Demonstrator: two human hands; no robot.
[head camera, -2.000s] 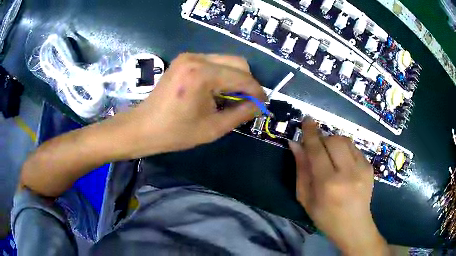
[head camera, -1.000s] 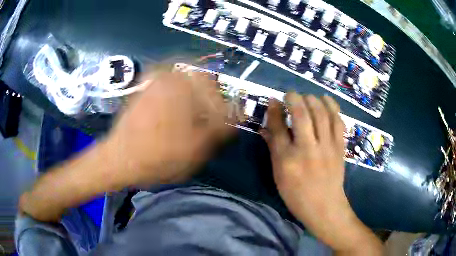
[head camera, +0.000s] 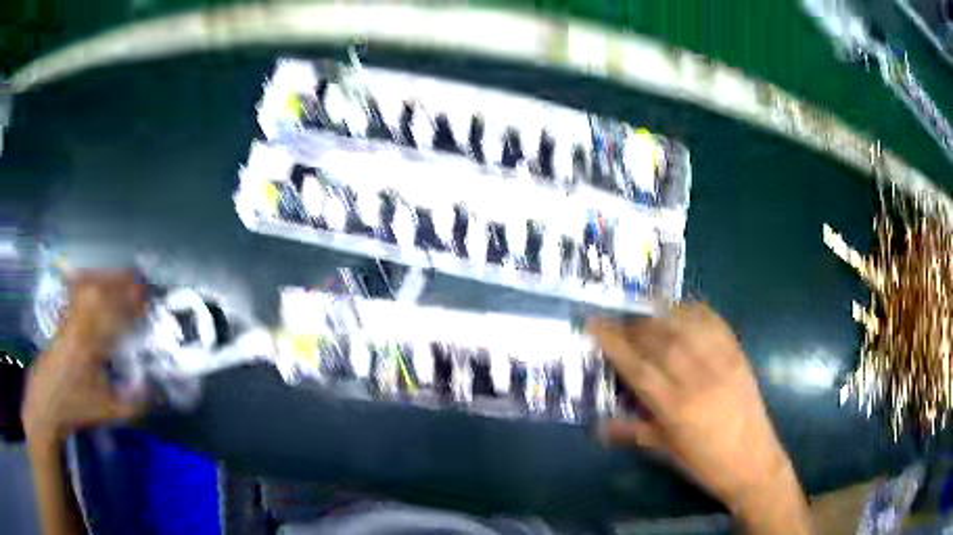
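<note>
The nearest power strip housing (head camera: 460, 319) lies across the bench in front of me, with white blocks and a yellow-green wire inside. My right hand (head camera: 669, 387) is on its right end, fingers over the edge and covering part of it. My left hand (head camera: 99, 345) is at the far left on the bagged power cord, blurred; its fingers seem to hold the bundle, but the grip is unclear. The white cord plug (head camera: 190, 320) lies right of my left hand, and white cord runs to the housing's left end.
Two more filled housings lie behind, one (head camera: 418, 235) and a farther one (head camera: 460, 115). A tangled pile of copper strips (head camera: 909, 313) is at the right. A pale worn edge (head camera: 502, 29) curves along the back. A blue-bottomed bin (head camera: 183, 486) is below left.
My left hand has moved from the near housing to the cord bundle at far left. My right hand has moved to the housing's right end. The view has turned, and the copper pile shows more.
</note>
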